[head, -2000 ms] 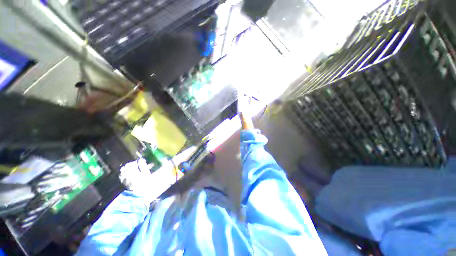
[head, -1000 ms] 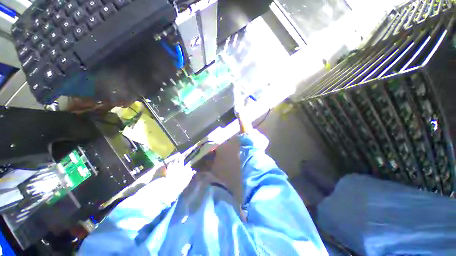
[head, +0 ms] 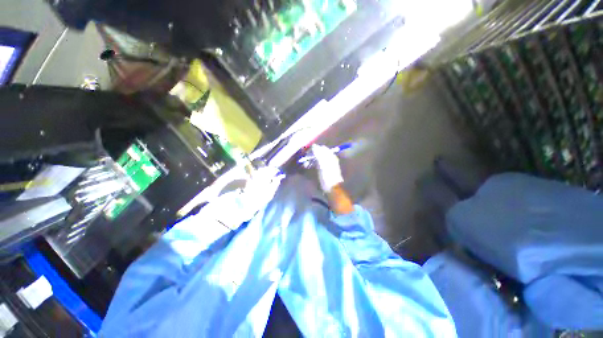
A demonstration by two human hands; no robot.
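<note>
My right hand (head: 328, 169), in a white glove, is over the floor just off the bench edge. It is closed around a thin blue tool (head: 343, 147) that sticks out to the right; the tool is blurred. My left hand (head: 259, 186), also white-gloved, is at the bench edge, overexposed, so its fingers and any content cannot be made out. A green circuit board (head: 301, 33) lies in the black fixture (head: 295, 89) ahead. Another green board (head: 138, 169) lies in the left fixture, partly under grey metal parts (head: 94, 195).
Yellow sheet (head: 233, 117) between the fixtures, with wires near it. Rack (head: 522, 99) holding many boards at the right. A person in blue clothing (head: 529, 231) is close at the lower right. Blue-edged frame (head: 61, 290) at the lower left.
My right hand has come back from beside the right fixture toward my body, with the blue tool. My left hand remains by the bench edge. The view has shifted, and the keyboard keys no longer show.
</note>
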